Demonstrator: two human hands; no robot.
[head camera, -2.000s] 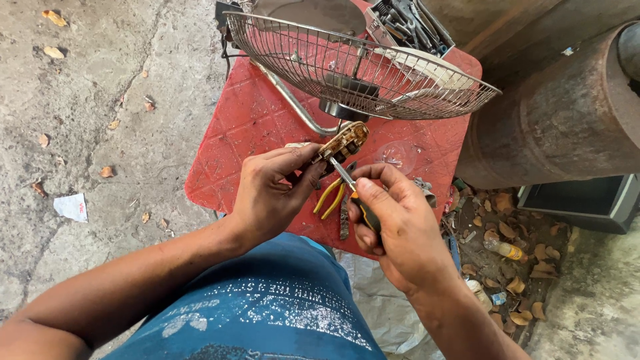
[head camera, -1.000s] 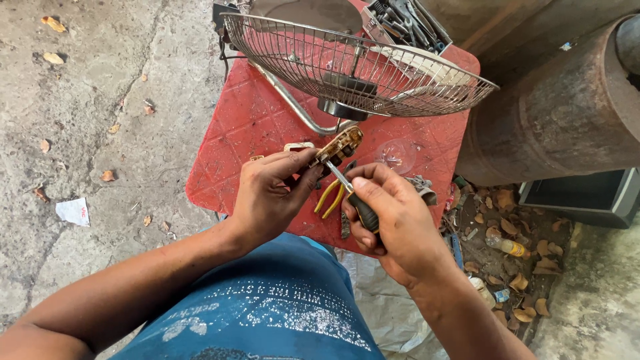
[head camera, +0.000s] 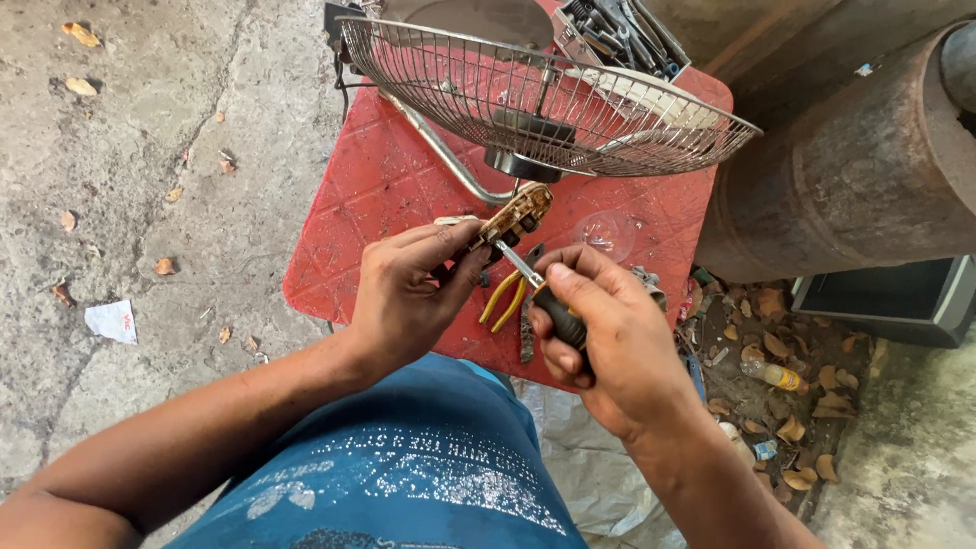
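Observation:
My left hand (head camera: 415, 293) grips a small rusty metal and plastic assembly (head camera: 520, 215), probably a fan switch part, above the red tabletop. In my right hand (head camera: 610, 328) is a screwdriver (head camera: 560, 314) with a black and yellow handle; its tip meets the underside of the assembly, though the exact contact point is hard to see. Yellow-handled pliers (head camera: 505, 299) lie on the tabletop between my hands. Just beyond the assembly is a wire fan guard (head camera: 648, 145) with a dark hub (head camera: 526, 145).
The red table (head camera: 358, 221) also carries a bent metal tube (head camera: 442, 149), a clear plastic dish (head camera: 606, 232) and a metal toolbox (head camera: 576, 38) of wrenches. A rusty drum (head camera: 839, 168) stands at the right, above a dark-screened box (head camera: 884, 293) and leaf litter with a plastic bottle (head camera: 774, 375).

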